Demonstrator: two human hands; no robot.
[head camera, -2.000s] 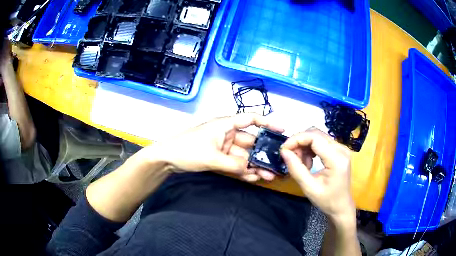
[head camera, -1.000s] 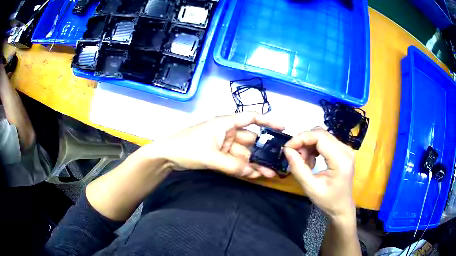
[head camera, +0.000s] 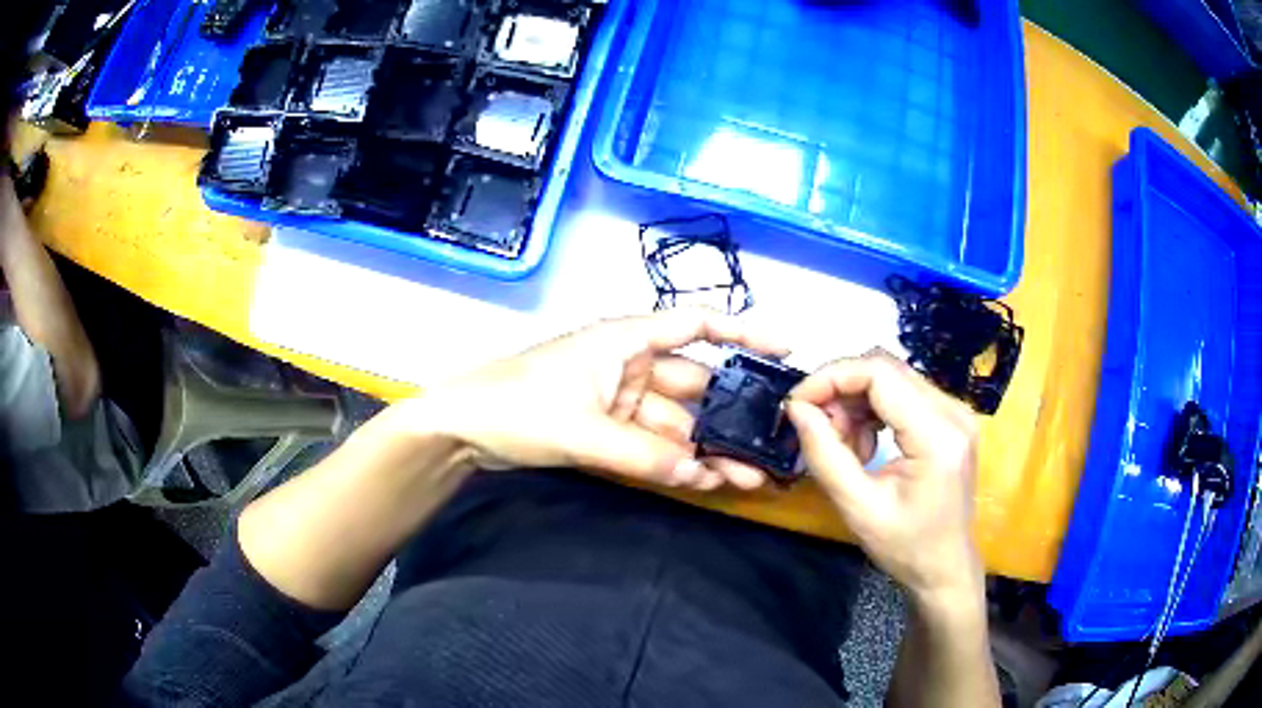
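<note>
A small square black housing shell (head camera: 745, 412) is held above my lap at the table's front edge. My left hand (head camera: 609, 401) holds it from the left, fingers behind and around its edges. My right hand (head camera: 893, 457) has thumb and index fingertips pinched at its right edge; whether a sealing ring is between them cannot be told. A few loose sealing rings (head camera: 696, 267) lie on the white work sheet (head camera: 401, 315) beyond my hands. A tangled pile of sealing rings (head camera: 958, 343) lies right of them.
A blue tray (head camera: 547, 249) at the left holds rows of black housings. A blue supply tray (head camera: 817, 215) stands in the middle. A blue tray (head camera: 1107, 512) at the right holds cabled units (head camera: 1201, 454). Another person's arm (head camera: 53, 297) and a stool (head camera: 235, 422) are at the left.
The housing has tilted slightly and the glare on its face is gone. My hands have barely moved. The cabled units in the right tray have shifted closer together.
</note>
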